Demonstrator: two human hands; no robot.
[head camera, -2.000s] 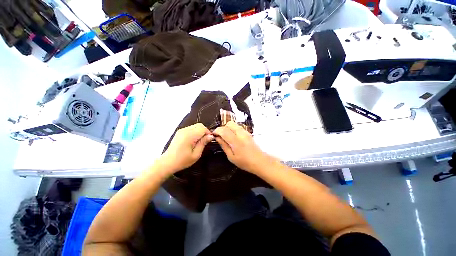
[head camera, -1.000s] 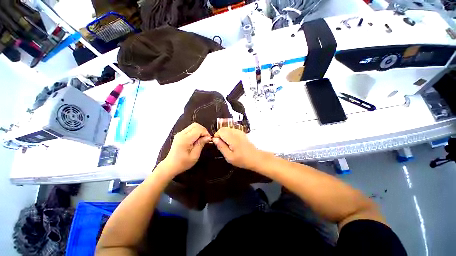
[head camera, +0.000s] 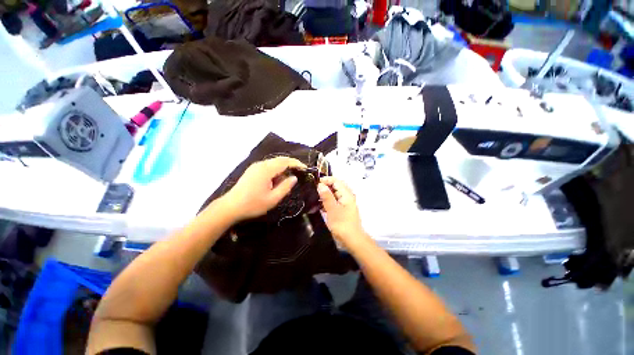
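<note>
Dark brown trousers (head camera: 278, 243) with pale topstitching lie partly on the white table and partly over my lap. My left hand (head camera: 267, 186) pinches the cloth near the waistband, its fingertips at the upper right of the garment. My right hand (head camera: 338, 204) holds the right edge of the same cloth, fingertips a little below and right of my left ones. A pale striped strip of waistband lining (head camera: 322, 165) shows just above the fingers. The exact spot gripped is small and partly hidden by my fingers.
The sewing machine needle area (head camera: 361, 149) stands just right of the cloth. A smartphone (head camera: 429, 182) and thread snips (head camera: 465, 189) lie further right. Another brown garment (head camera: 229, 76) lies behind. A grey machine part with a fan (head camera: 83, 132) is left; a blue crate (head camera: 49, 305) is on the floor.
The view has tilted up and shifted. My hands have moved slightly apart; my right hand has turned more upright at the cloth's right edge. The lining strip is less exposed.
</note>
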